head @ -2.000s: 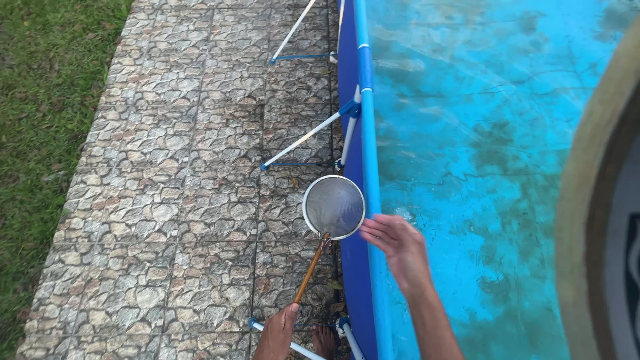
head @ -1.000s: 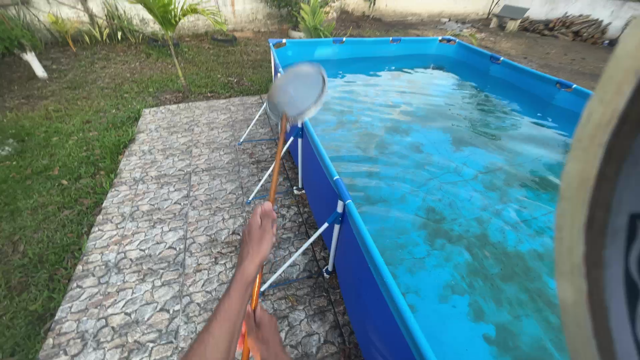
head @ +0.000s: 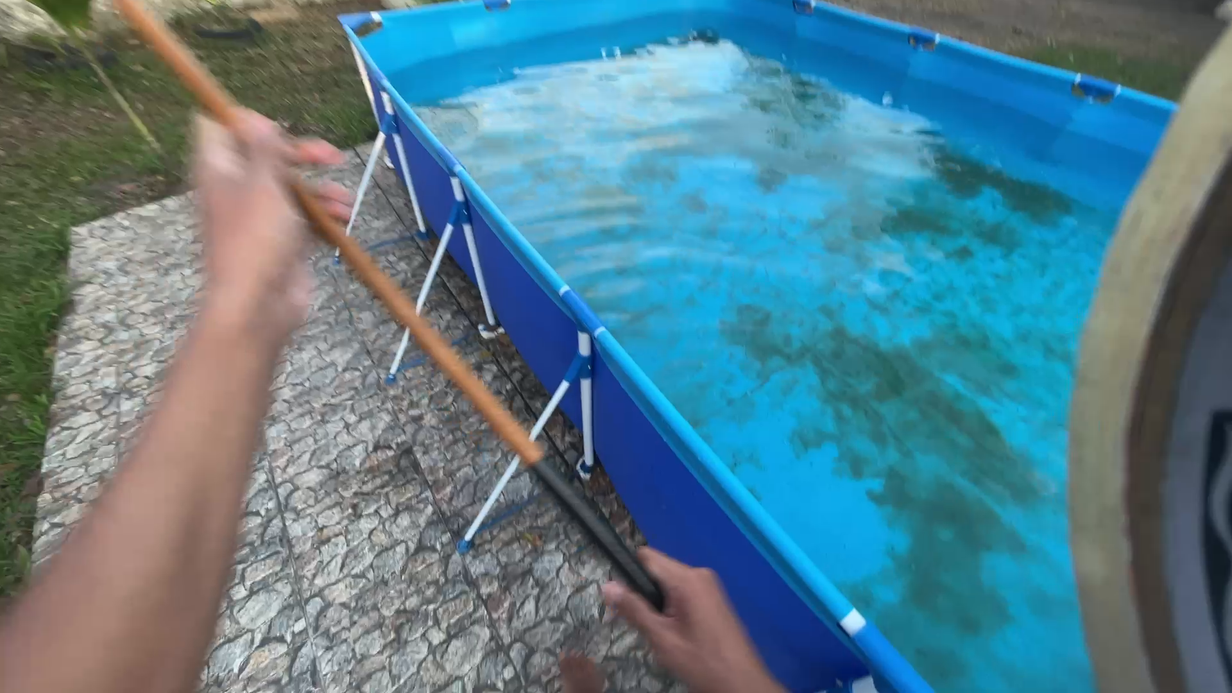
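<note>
An orange pole (head: 423,337) with a black grip (head: 592,520) slants from the upper left to the bottom middle of the view. My left hand (head: 255,202), blurred, is around the orange part near the upper left. At the black end, my right hand (head: 688,611) closes around the grip. The pole's far end and the round net seen earlier lie outside the view. Right of the pole stands a blue frame pool (head: 712,443), holding water with dark patches on the bottom.
White slanted pool legs (head: 525,462) with blue feet stand on the stone-patterned paving (head: 366,520). Grass (head: 24,318) borders the paving at the left. A large, pale curved rim (head: 1116,385) blocks the far right of the view.
The net has left the view as the pole swung to slant up left. Two seconds ago my right hand was open beside the net; now it grips the pole's black end. The view has tilted.
</note>
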